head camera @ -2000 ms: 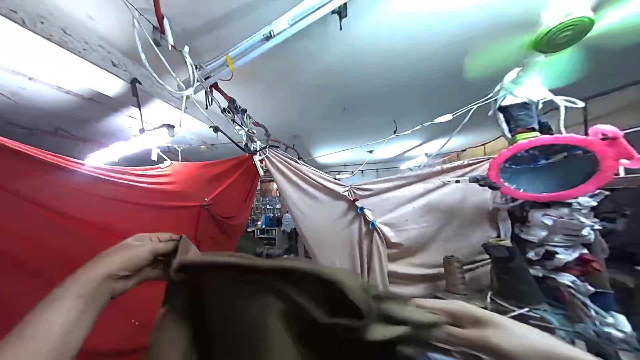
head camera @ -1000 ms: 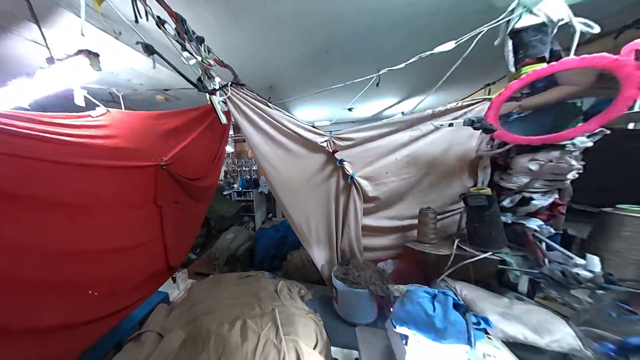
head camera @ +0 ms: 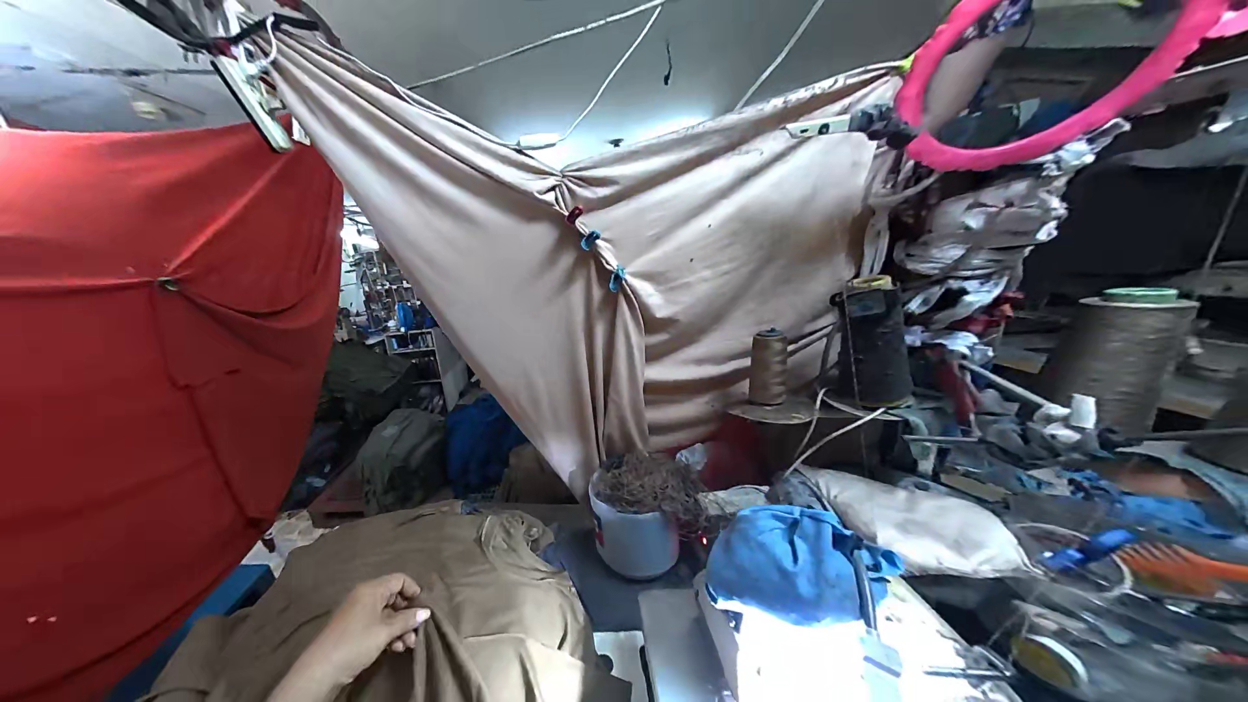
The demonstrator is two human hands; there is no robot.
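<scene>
My left hand pinches a fold of brown fabric between thumb and fingers, at the lower left. The fabric lies in a large heap left of a work table. My right hand is out of view. Right of the heap, a sewing machine wrapped in blue cloth stands in bright lamp light. Behind it is a white bucket filled with tangled brown thread.
A red cloth hangs at the left and a beige cloth ahead, held with clips. Thread cones stand on a round plate behind the machine. A pink-framed ring hangs upper right. A clear container and clutter lie at the right.
Two seconds ago both hands held dark cloth raised in front; one second ago neither hand showed. Now my left hand is on the brown heap. The view has tilted down.
</scene>
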